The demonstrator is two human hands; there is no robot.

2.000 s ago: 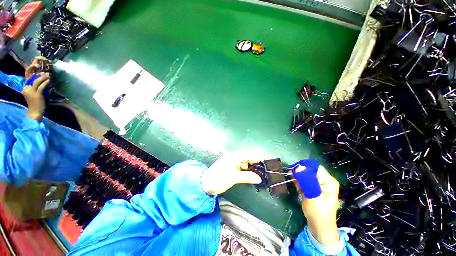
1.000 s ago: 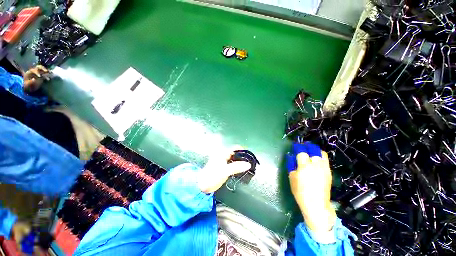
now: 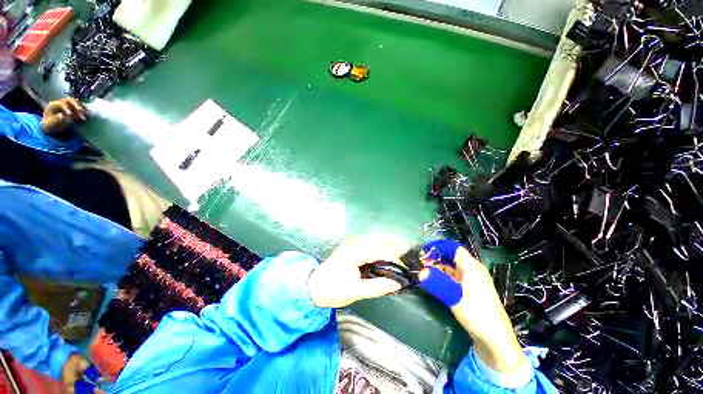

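My left hand [image 3: 351,273] holds a dark round part [image 3: 389,271] between thumb and fingers above the green bench, low in the centre. My right hand [image 3: 462,281], with blue finger cots on two fingers, grips a black binder clip [image 3: 413,260] right at the round part's right side. The fingers partly hide the clip, and I cannot tell how far it is on the part. A large heap of black binder clips [image 3: 609,208] lies just right of my right hand.
A cream box edge [image 3: 543,115] borders the heap. A white sheet [image 3: 204,150] and a small white-and-amber pair [image 3: 349,71] lie on the green bench [image 3: 370,131]. A red tray [image 3: 112,350] with rows of black pieces is lower left. Another person in blue [image 3: 46,223] is at left.
My right hand has come from the heap's edge to my left hand, now with a clip in its fingers. The round part has turned in my left hand. The other person's lower hand has shifted right.
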